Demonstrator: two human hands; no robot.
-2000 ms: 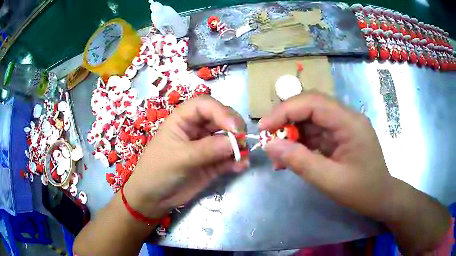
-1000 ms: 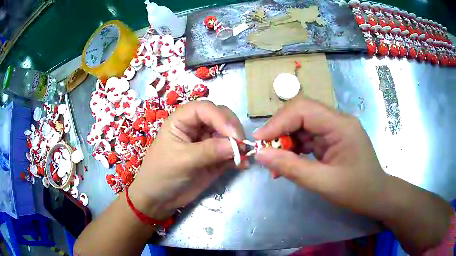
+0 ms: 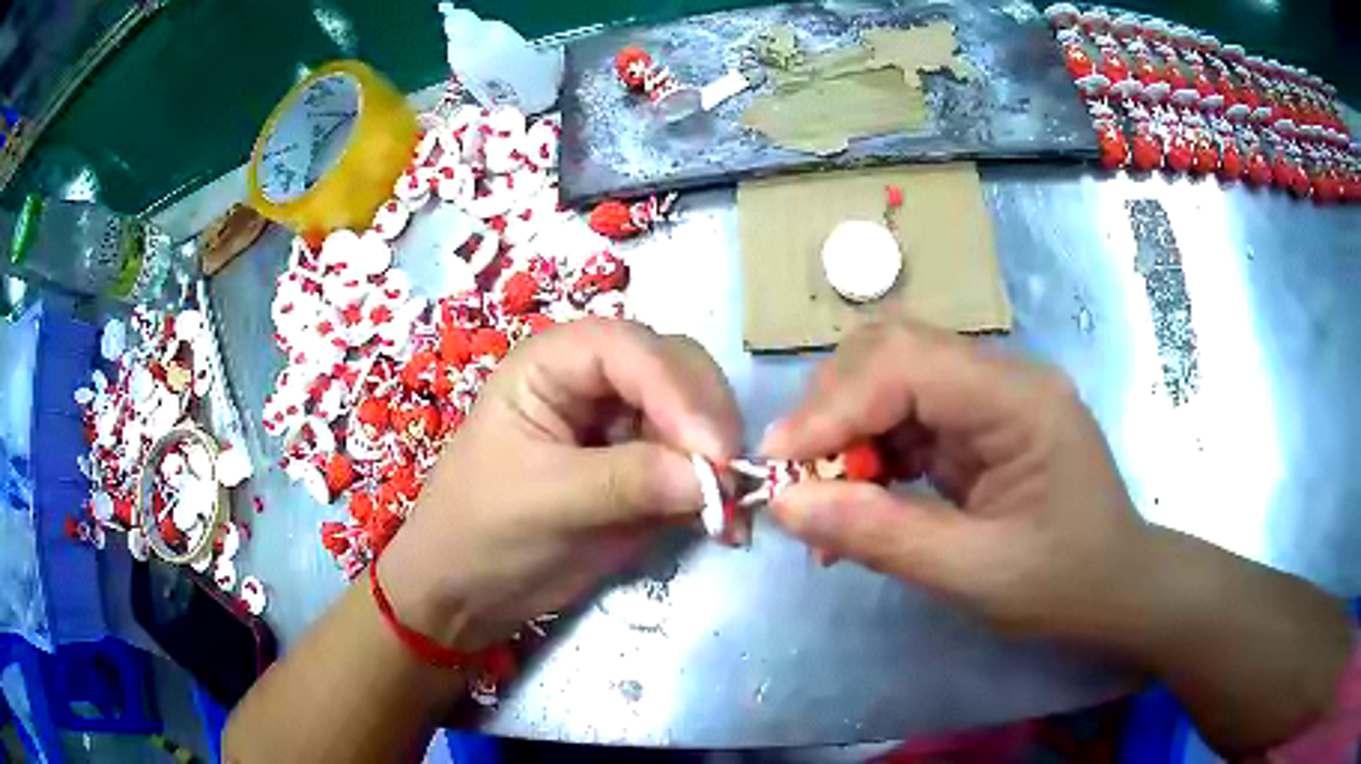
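Observation:
My left hand point(image 3: 575, 478) holds a thin white base disc point(image 3: 708, 496) edge-on between thumb and fingers. My right hand point(image 3: 955, 478) pinches a small red-and-white figurine point(image 3: 791, 475) lying sideways, its red head towards my palm and its striped limbs towards the disc. The limb ends are at the disc's face; whether they are joined to it is too small to tell. A white round patch point(image 3: 861, 260) lies on the tan cardboard pad point(image 3: 776, 306) beyond my hands, with a small red-tipped thing point(image 3: 896, 196) above it.
Heaped figurines point(image 3: 391, 433) and white discs point(image 3: 336, 284) lie left. Behind are a yellow tape roll point(image 3: 391, 149), a squeeze bottle point(image 3: 505, 63) and a dark work board point(image 3: 657, 149). Figurine rows point(image 3: 1194, 120) stand far right. A phone point(image 3: 202, 620) and hoop point(image 3: 145, 493) are at left.
Both hands have moved slightly down in the picture. The figurine's limbs are now closer to the disc than two seconds ago. Both hands keep their hold.

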